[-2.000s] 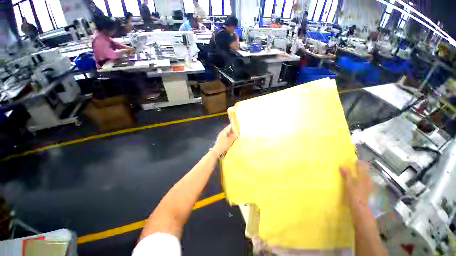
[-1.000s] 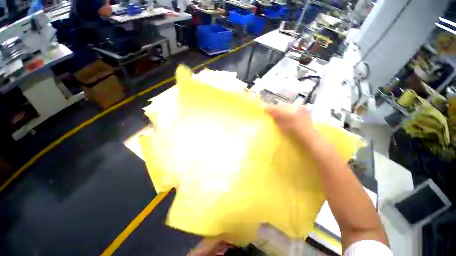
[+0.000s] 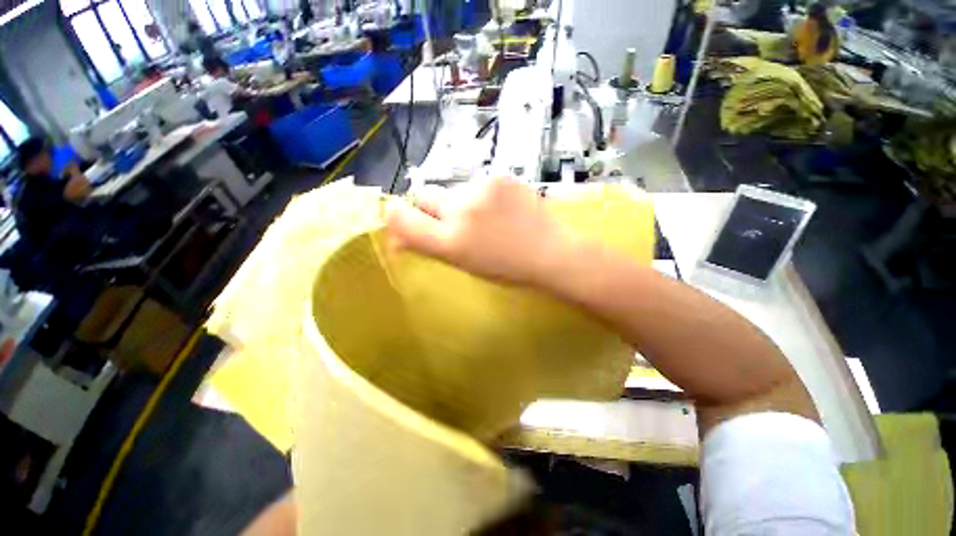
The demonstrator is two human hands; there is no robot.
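Observation:
My right hand (image 3: 487, 230) grips the upper edge of a large yellow garment panel (image 3: 493, 335) above the machine table. The panel bends into a wide curl on its left side, with its paler outer face toward me. My left hand (image 3: 275, 520) is at the bottom edge, mostly cut off and behind the curled panel; its fingers are hidden. A stack of cut panels (image 3: 275, 262), pale and yellow, lies fanned out to the left. Part of the white sewing template (image 3: 598, 417) with a yellow border shows below my right forearm.
The white machine head (image 3: 524, 115) stands behind the panel. A control tablet (image 3: 750, 236) is on the table's right side. Yellow panels (image 3: 902, 476) hang low at the right edge. Yellow thread cone (image 3: 663, 73) stands behind. A person (image 3: 47, 199) sits at far left.
The view has turned right toward the machine. The yellow pieces have moved from over the aisle to the table. The stack now lies at left, and one panel is bent up in my right hand.

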